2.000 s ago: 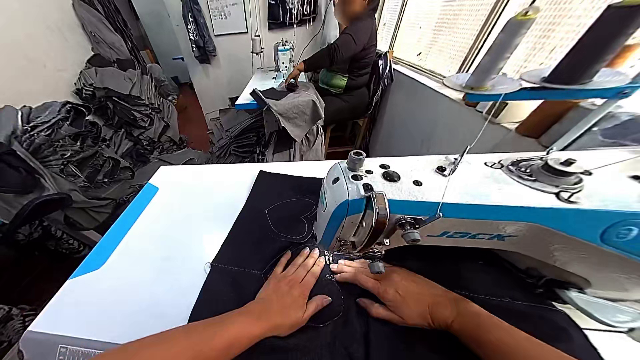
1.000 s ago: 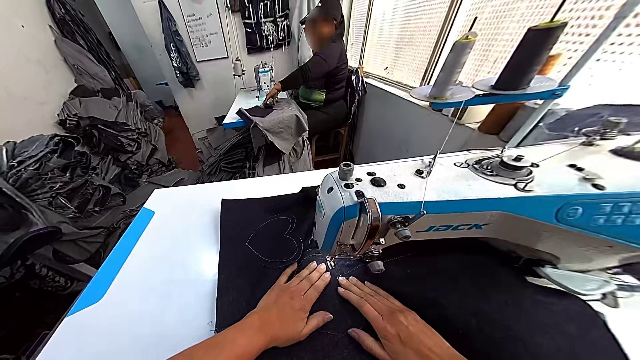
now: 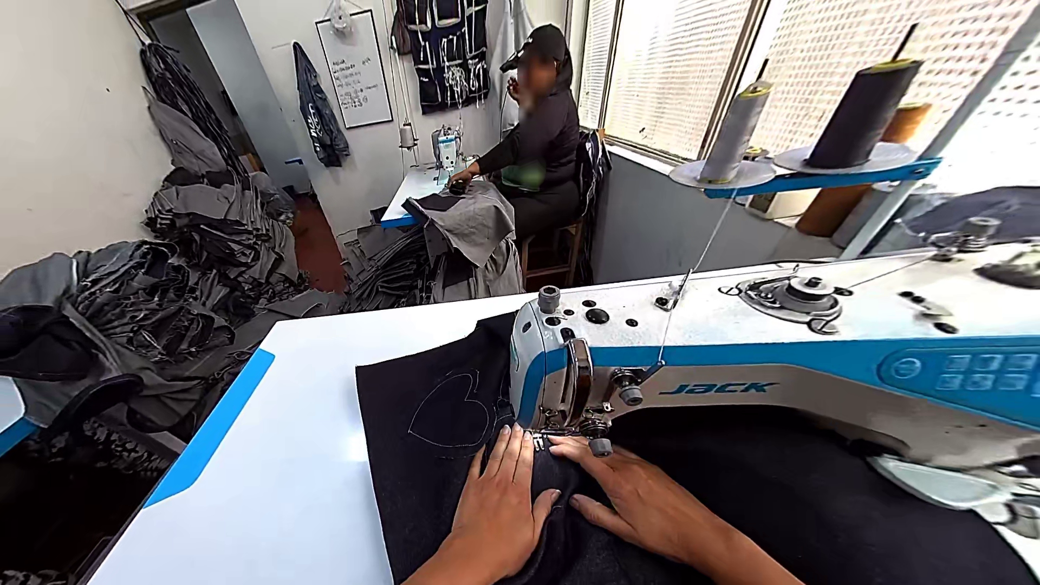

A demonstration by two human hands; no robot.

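Observation:
Dark denim fabric point(image 3: 414, 496) with a heart outline point(image 3: 452, 410) in pale stitching lies under the head of a Jack sewing machine point(image 3: 715, 382). My left hand point(image 3: 504, 504) rests flat on the fabric, fingertips just left of the presser foot point(image 3: 539, 441). On the other side of the foot, my right hand point(image 3: 634, 496) presses the cloth, its index fingertip close to the foot and the thumb apart. Cloth bunches up between both hands. The needle tip is hidden behind machine parts.
A white table with a blue edge point(image 3: 215, 431) carries the machine. Thread cones point(image 3: 865, 114) stand at upper right. Heaps of grey and dark garments point(image 3: 219, 227) lie on the left. Beyond the table, a seated person point(image 3: 536, 138) works at another sewing machine point(image 3: 446, 150).
My right hand has drawn in its index finger beside the presser foot, with the thumb spread. The fabric has turned slightly under the machine head. The other person's one hand is now raised near the face.

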